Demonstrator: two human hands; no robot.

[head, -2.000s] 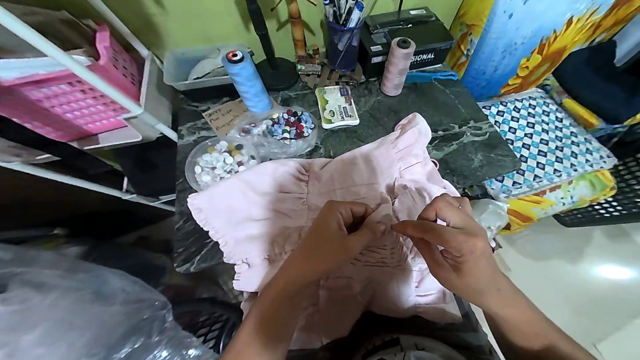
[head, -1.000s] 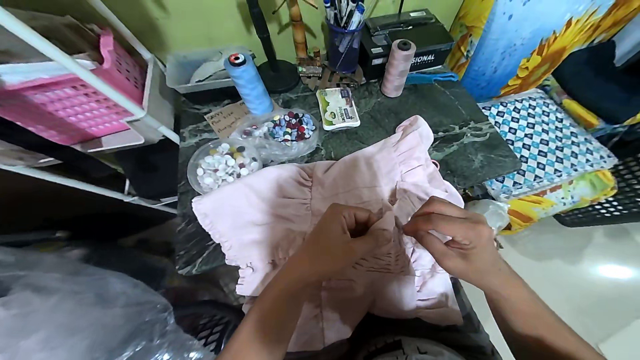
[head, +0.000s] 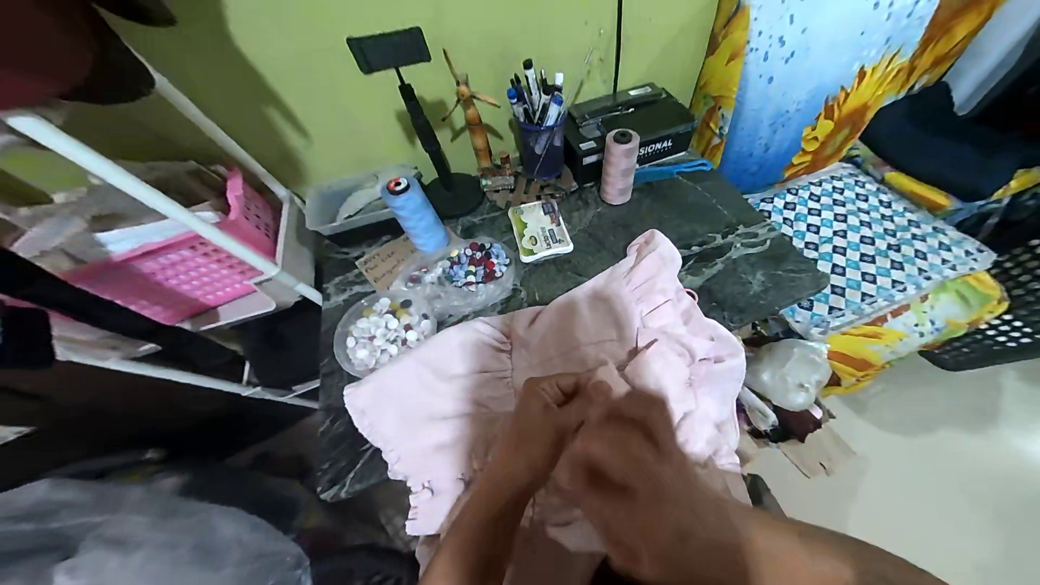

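Note:
A pale pink ruffled garment (head: pixel 569 333) lies spread over the front of a dark green marble-look table (head: pixel 715 244). My left hand (head: pixel 548 422) pinches a fold of its cloth between thumb and fingers. Close against it on the right is my right hand (head: pixel 630 471), blurred, with its fingers bent; whether it holds anything cannot be told. Behind the garment at the left stand a clear tub of mostly white buttons (head: pixel 386 333) and a clear container of blue and red buttons (head: pixel 475 266). A cone of blue thread (head: pixel 416 215) and a cone of pink thread (head: pixel 620 166) stand upright farther back.
Along the wall are a black phone stand (head: pixel 451 195), a mesh cup of pens (head: pixel 542 150) and a black box (head: pixel 630 130). A small white-rimmed pack (head: pixel 540 231) lies mid-table. A white rack with a pink basket (head: pixel 171 272) stands left; folded patterned cloth (head: pixel 877 244) is at right.
My right hand has moved lower and nearer to my left hand, partly in front of it. My left hand keeps its pinch on the pink cloth.

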